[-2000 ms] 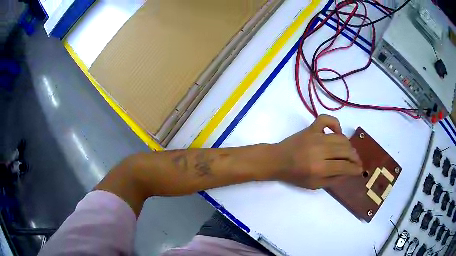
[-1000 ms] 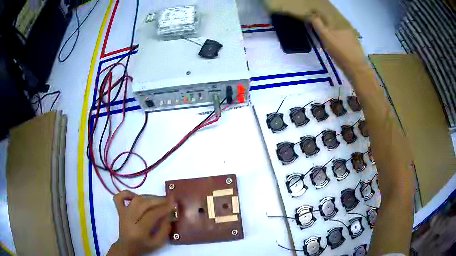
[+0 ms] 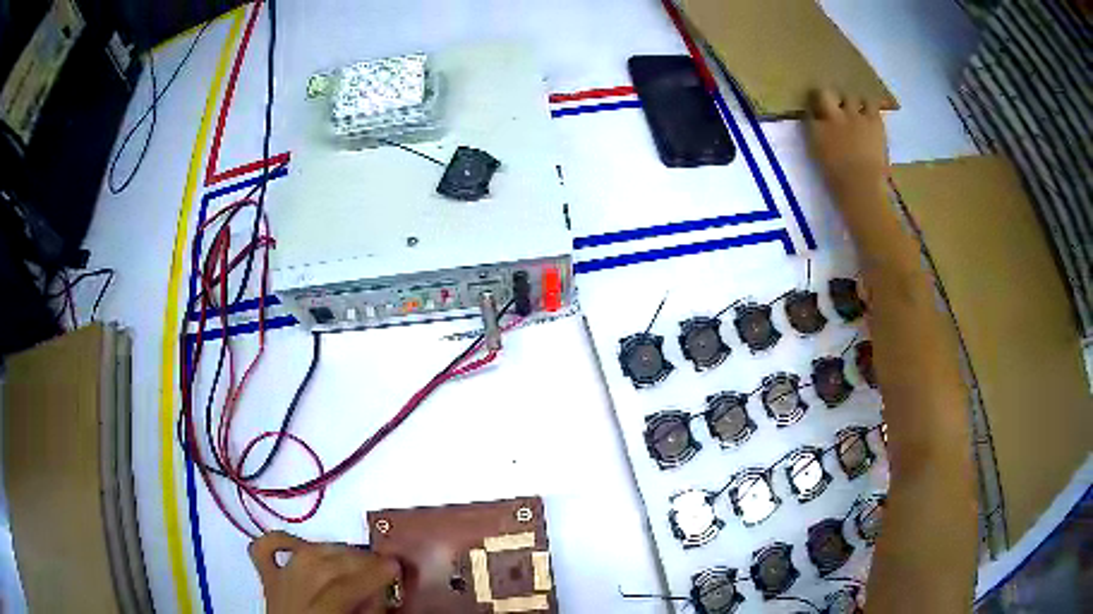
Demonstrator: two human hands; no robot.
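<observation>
The red-brown test fixture (image 3: 432, 540) lies at the lower middle, cut off by the bottom edge, with an empty tan locating frame (image 3: 512, 573) on it. My left hand (image 3: 318, 578) rests at the fixture's left edge, fingers bent; what its fingertips hold, if anything, is hidden. My right hand (image 3: 849, 126) is at the upper right, fingertips on the front edge of a flat cardboard sheet (image 3: 785, 54). The foam tray (image 3: 617, 420) with rows of small speakers (image 3: 728, 419) is at right, partly covered by my right forearm.
A grey tester (image 3: 426, 300) stands behind the fixture, with a clear plastic box (image 3: 386, 102) and a sample unit (image 3: 468, 173) on top. Red and black test leads (image 3: 348, 462) loop at left. A smartphone (image 3: 681, 110) lies beside the cardboard. Stacked trays (image 3: 1043, 96) and boards (image 3: 54, 468) flank the bench.
The view has turned from the left side towards the tester and tray. Since the previous frame, the cardboard sheet lies flatter beside the phone under my right hand. My left hand stays at the fixture's left edge.
</observation>
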